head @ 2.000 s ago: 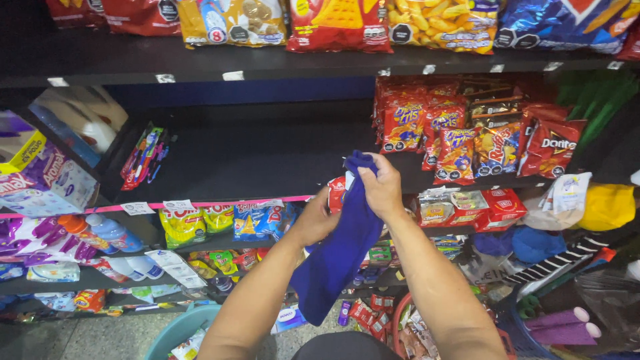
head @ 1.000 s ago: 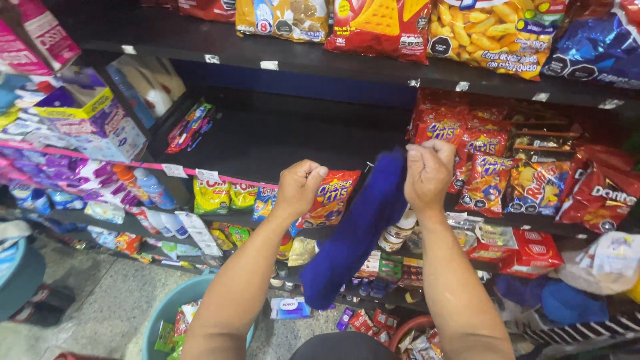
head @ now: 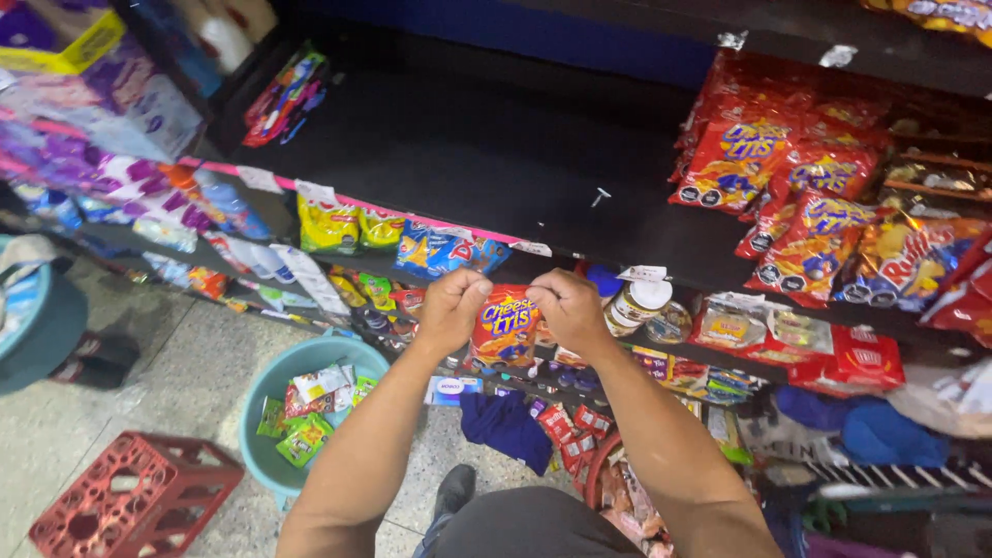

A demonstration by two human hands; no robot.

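Between my two hands hangs a red Cheese Tris snack bag [head: 507,325], upright with its front facing me. My left hand [head: 456,308] pinches its upper left corner, and my right hand [head: 572,310] pinches the upper right one. The dark blue cloth [head: 508,428] lies low, below the bag, beside small red packets [head: 570,434]. More Cheese Tris bags [head: 736,159] are stacked on the black shelf [head: 480,147] to the right, next to a Ruffles bag [head: 911,260]. Toothbrushes in packs [head: 285,97] lie at that shelf's left end.
A teal tub [head: 256,418] with snack packets and a red plastic crate [head: 136,496] stand on the floor at left. Jars [head: 637,302] and red boxes [head: 845,360] sit on the shelf below. Another teal tub [head: 54,333] is at the far left.
The blue cloth, earlier in my hands, now lies below them. The red bag, in my left hand one second ago, is now held by both hands. The view has shifted lower.
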